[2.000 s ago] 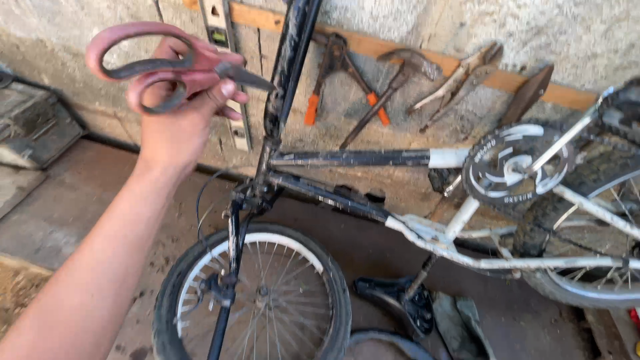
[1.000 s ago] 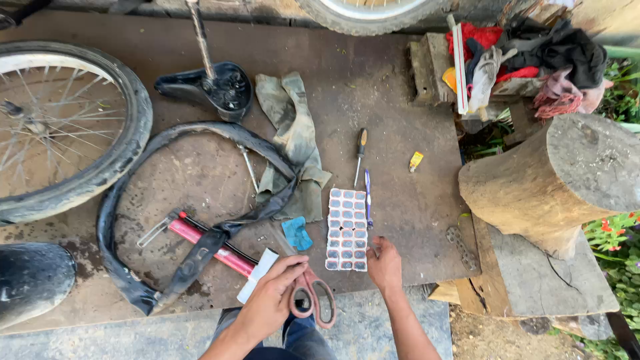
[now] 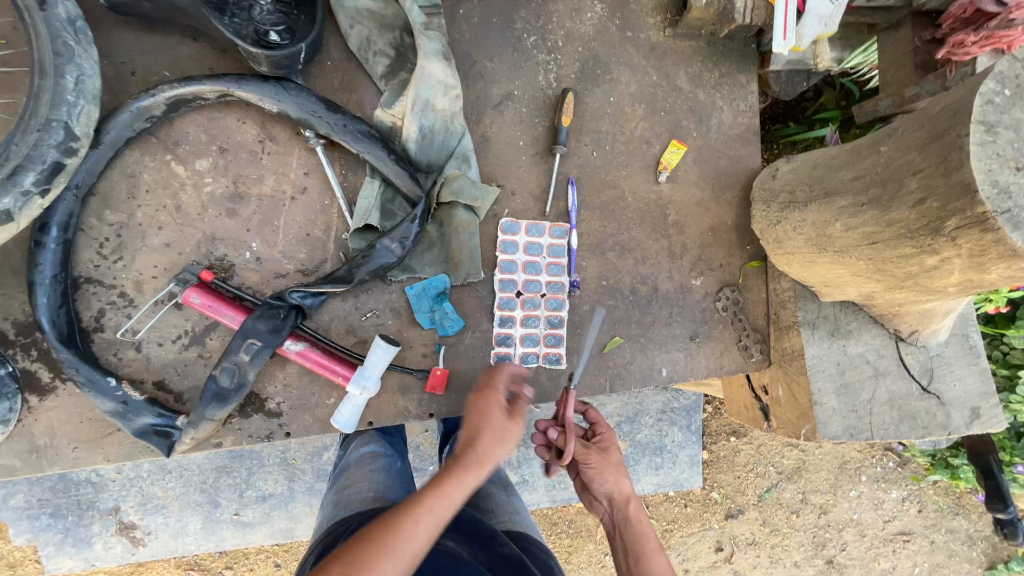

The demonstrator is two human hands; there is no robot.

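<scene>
My right hand grips scissors with dull red handles, their blades together and pointing away from me. My left hand, blurred, hovers at the near edge of a sheet of tire patches; whether its fingers hold anything is unclear. Beside the sheet lie a purple and white toothbrush and a screwdriver. Left of it are a piece of blue sandpaper and a red hand pump with a white handle. A black inner tube loops around there, part of it lying across the pump.
A small yellow tube and a short piece of chain lie on the brown board. Grey-green cloth lies beyond the sandpaper. At left is a bicycle wheel; at right, a wooden stump. A black saddle is at the top.
The scissors have passed from my left hand to my right hand. The view has swung down from the bicycle and wall tools to the board. My left hand has come nearer the patch sheet.
</scene>
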